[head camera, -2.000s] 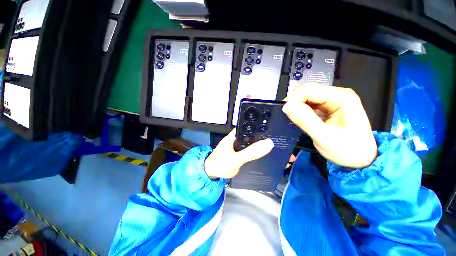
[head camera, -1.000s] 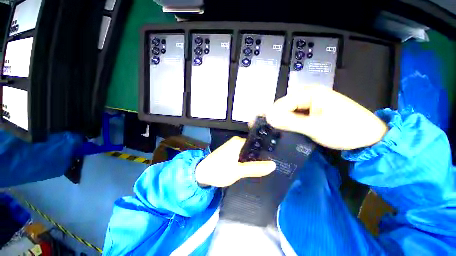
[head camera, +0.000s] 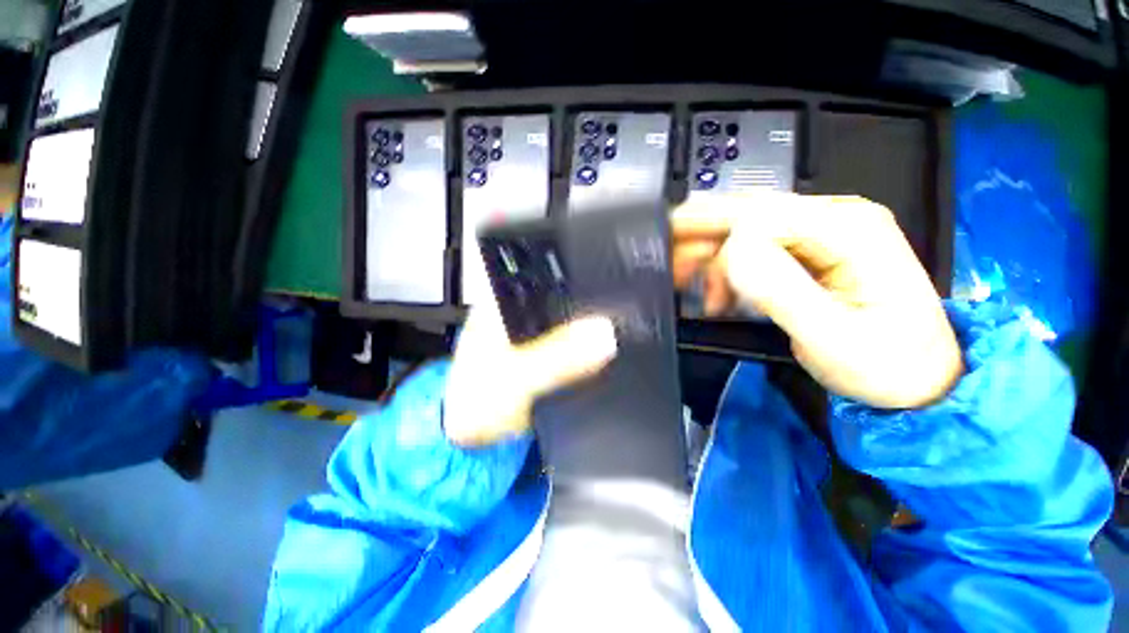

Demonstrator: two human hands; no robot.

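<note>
A covered smartphone (head camera: pixel 607 334), dark and blurred, is held over my lap with its camera end up and to the left. My left hand (head camera: pixel 508 371) grips its left side, thumb lying across the back below the camera rings. My right hand (head camera: pixel 823 291) is at the phone's upper right edge, fingers curled; whether they touch or pinch the edge is hidden by blur. Behind the phone lies the black phone tray (head camera: pixel 350 210) with covered smartphones (head camera: pixel 406 235) in four slots, camera rings at the far end; the rightmost slot holds none.
Stacked black trays with white panels (head camera: pixel 58 182) stand at the left. Crumpled blue film (head camera: pixel 1018 229) lies right of the phone tray. A pale stack (head camera: pixel 415 43) sits behind it on the green mat. Another person's blue sleeve (head camera: pixel 93 414) shows at the left edge.
The phone has swung left and turned more upright, my left hand moving left with it. My right hand has shifted slightly off the camera corner to the right edge. The view has shifted slightly.
</note>
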